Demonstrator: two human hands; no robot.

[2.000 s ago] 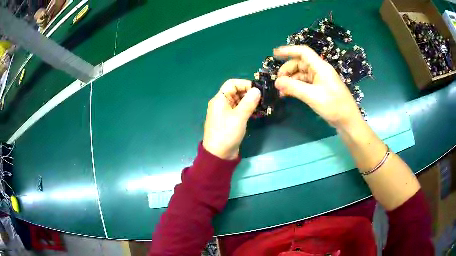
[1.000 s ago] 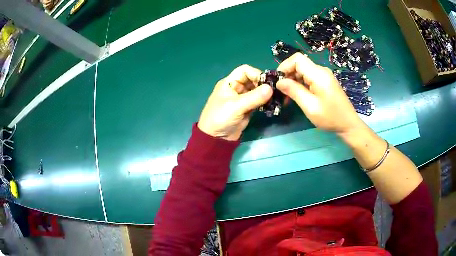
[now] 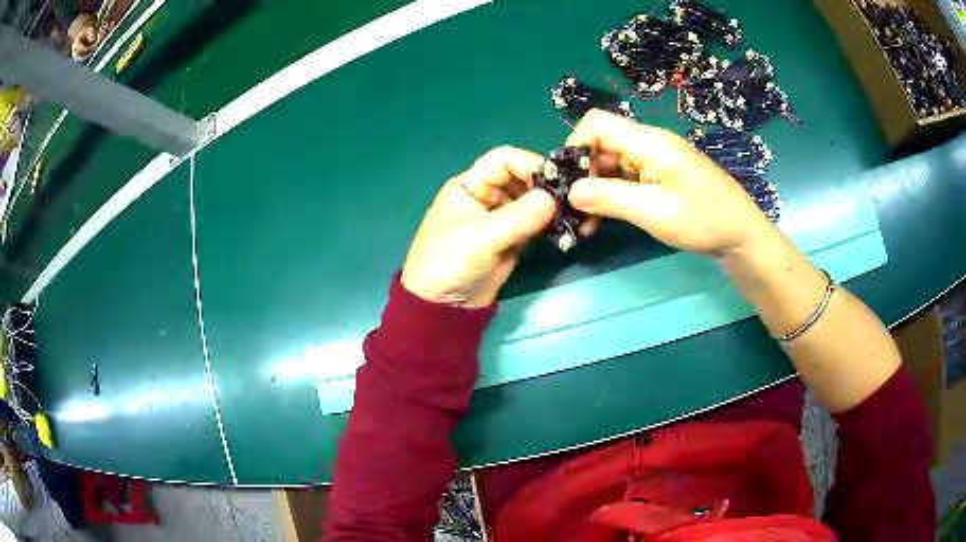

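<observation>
A small bundle of black parts (image 3: 561, 191) with bright ends is held above the green bench between both hands. My left hand (image 3: 477, 222) grips its left side between thumb and fingers. My right hand (image 3: 662, 185) has thumb and fingertips at its right side. The fingers hide part of the bundle. More black bundles with pale ends (image 3: 651, 48) lie on the bench beyond my right hand, some with thin red strands. One separate bundle (image 3: 590, 97) lies just above my right hand's fingers.
An open brown carton (image 3: 884, 95) of small dark pieces stands at the upper right. A pale turquoise strip (image 3: 636, 318) lies along the near bench edge. A grey post (image 3: 106, 101) and white divider (image 3: 318, 64) are at left. A red crate (image 3: 119, 500) is below.
The hands have stayed together while the fingers shifted on the bundle. The bundle has turned, and its bright ends now show more clearly than two seconds ago. The view has shifted slightly.
</observation>
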